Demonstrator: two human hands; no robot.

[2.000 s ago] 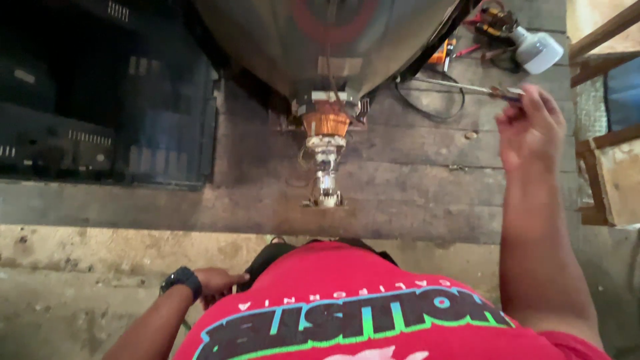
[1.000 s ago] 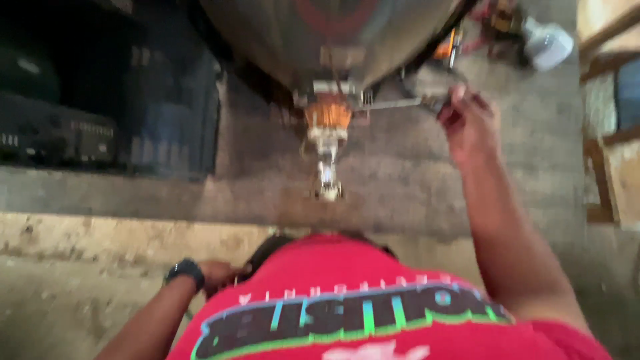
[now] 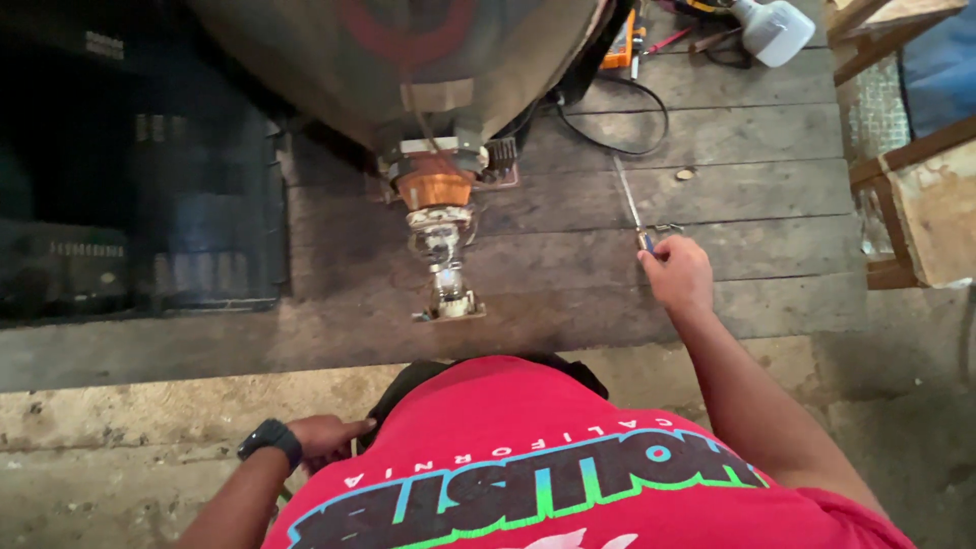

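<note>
My right hand (image 3: 680,276) grips the handle of a screwdriver (image 3: 630,197), whose long metal shaft points away from me over the wooden table. A large cathode-ray tube (image 3: 473,84) lies to the left of it, with a copper deflection coil (image 3: 435,187) around its neck. The glass neck (image 3: 447,271) runs toward me and ends in a small base board (image 3: 457,311). Beside my hip, at the edge of my shirt, is my left hand (image 3: 328,440); its fingers are partly hidden, and what it holds, if anything, does not show.
A black plastic television casing (image 3: 278,229) lies at the left. Behind the screwdriver are a looped black cable (image 3: 665,114), an orange multimeter (image 3: 624,46), a red probe (image 3: 669,40) and a white plastic bottle (image 3: 778,32). A wooden frame (image 3: 884,175) stands at the right.
My right hand has brought the screwdriver back toward me, away from the tube's coil, where its tip was one second ago. My left hand stays by my hip.
</note>
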